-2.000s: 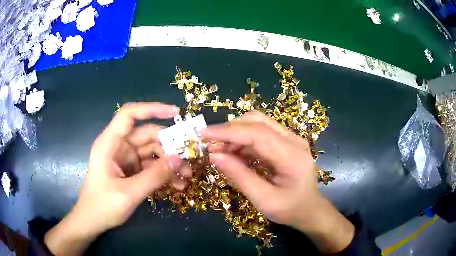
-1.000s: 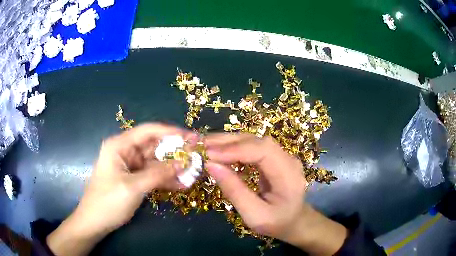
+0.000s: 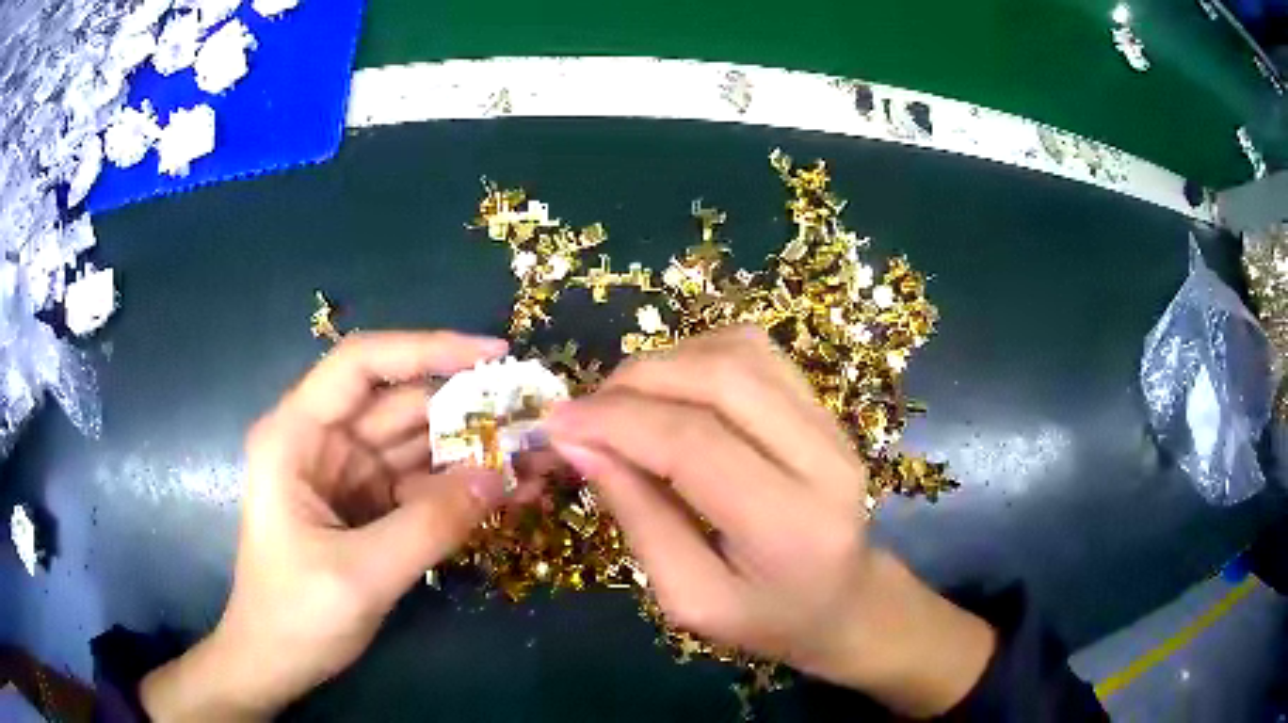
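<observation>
My left hand [image 3: 346,494] holds a white plastic housing [image 3: 487,401] between thumb and fingers in front of me. The housing's slotted face shows, with gold brass pieces in it. My right hand [image 3: 735,494] is at the housing's right side, its thumb and index finger pinched together at the edge; whether a small contact is between the fingertips is hidden. A loose heap of brass contacts [image 3: 848,318] lies on the dark bench behind and below both hands.
White housings [image 3: 184,137] lie on a blue sheet [image 3: 304,85] at upper left, beside a large white pile in clear plastic. A green belt [image 3: 636,28] with a white edge strip [image 3: 607,92] runs along the top. A small clear bag [image 3: 1208,381] lies at far right.
The housing has been turned in my left hand, so its slotted face with gold pieces shows more upright. My right fingers remain at its right side. White parts on the belt have shifted right.
</observation>
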